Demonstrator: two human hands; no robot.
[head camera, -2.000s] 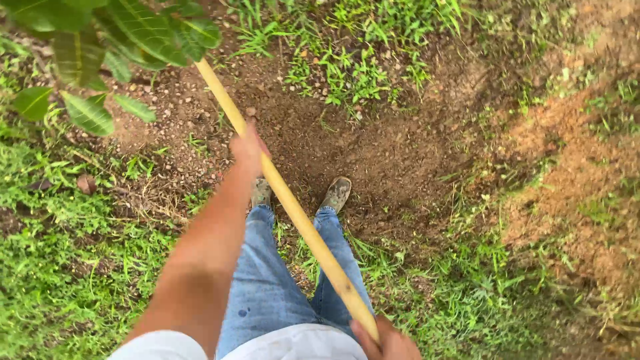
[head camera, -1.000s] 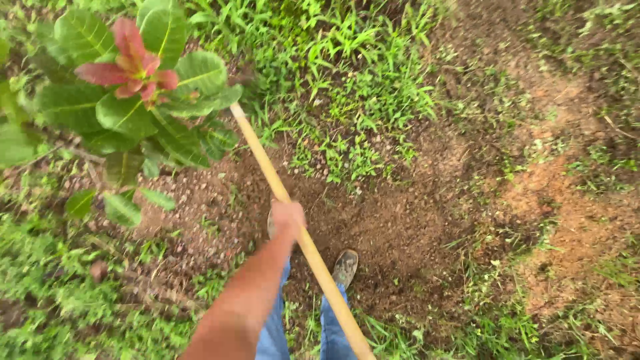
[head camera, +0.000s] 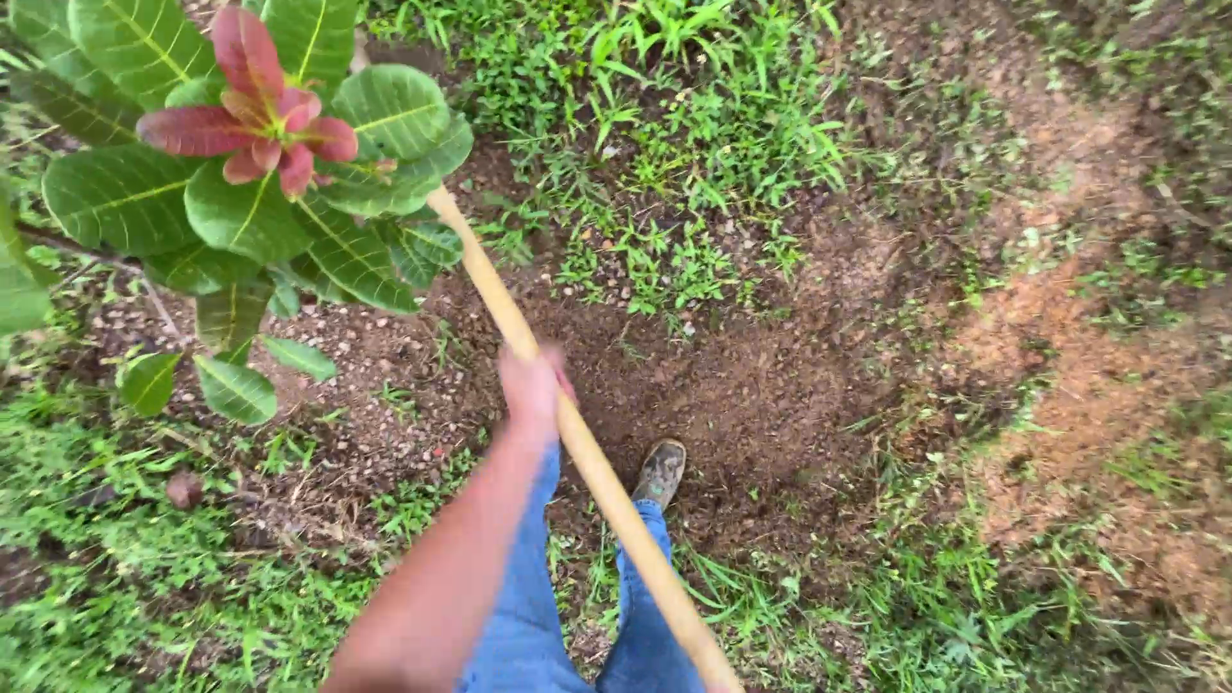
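My left hand (head camera: 534, 390), slightly blurred, is closed around a long pale wooden handle (head camera: 616, 496) at about its visible middle. The handle slants from the upper left down to the bottom edge. Its upper part passes behind the broad green leaves of a shrub (head camera: 120, 197), so whatever is at that far end is hidden. Reddish young leaves (head camera: 252, 120) top the shrub. My right hand cannot be made out; the handle's lower end runs out of the frame.
Bare brown soil (head camera: 751, 404) lies around my boot (head camera: 661, 472). Low green weeds (head camera: 664, 125) grow beyond it, with more grass (head camera: 953, 597) at the lower right. Orange-brown earth (head camera: 1078, 385) is at the right. Shrub branches reach in from the left.
My right hand, on the handle's lower end two seconds ago, has left the view. My left hand still grips the handle. More of the shrub shows as the view has shifted.
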